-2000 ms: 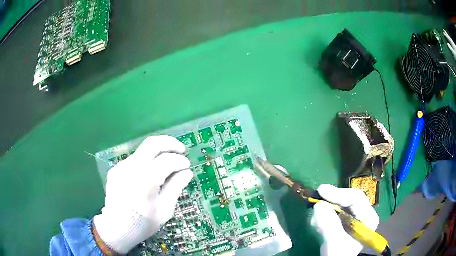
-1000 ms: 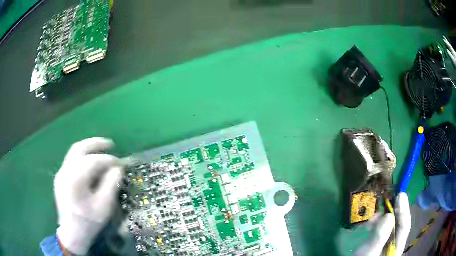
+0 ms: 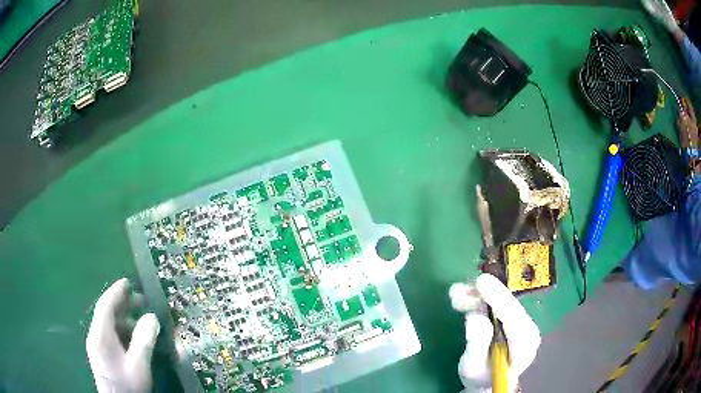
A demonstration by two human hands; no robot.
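A green circuit board (image 3: pixel 288 249) with many small parts lies on the mat, with the pale translucent template (image 3: pixel 350 173) over it; the template's ring tab points right. My left hand (image 3: pixel 123 338), in a white glove, is at the board's lower left, fingers apart; no solder wire can be made out in it. My right hand (image 3: pixel 500 330), gloved, is shut on the yellow-handled soldering iron (image 3: pixel 500 367). The iron's barrel points up along the left side of the iron stand (image 3: pixel 523 192). The yellow-orange sponge (image 3: pixel 529 265) is at the stand's near end.
A black box-shaped unit (image 3: pixel 488 73) with a thin cord stands beyond the stand. Two black round-grilled fans (image 3: pixel 611 80) and a blue-handled tool (image 3: pixel 606 201) are at the right. Another person's blue sleeve (image 3: pixel 669 246) is at the right edge. Another board (image 3: pixel 88 69) lies on the dark belt, upper left.
My left hand has left the board's top and moved down to its lower left. My right hand has moved the iron from over the board to beside the stand. The view has shifted.
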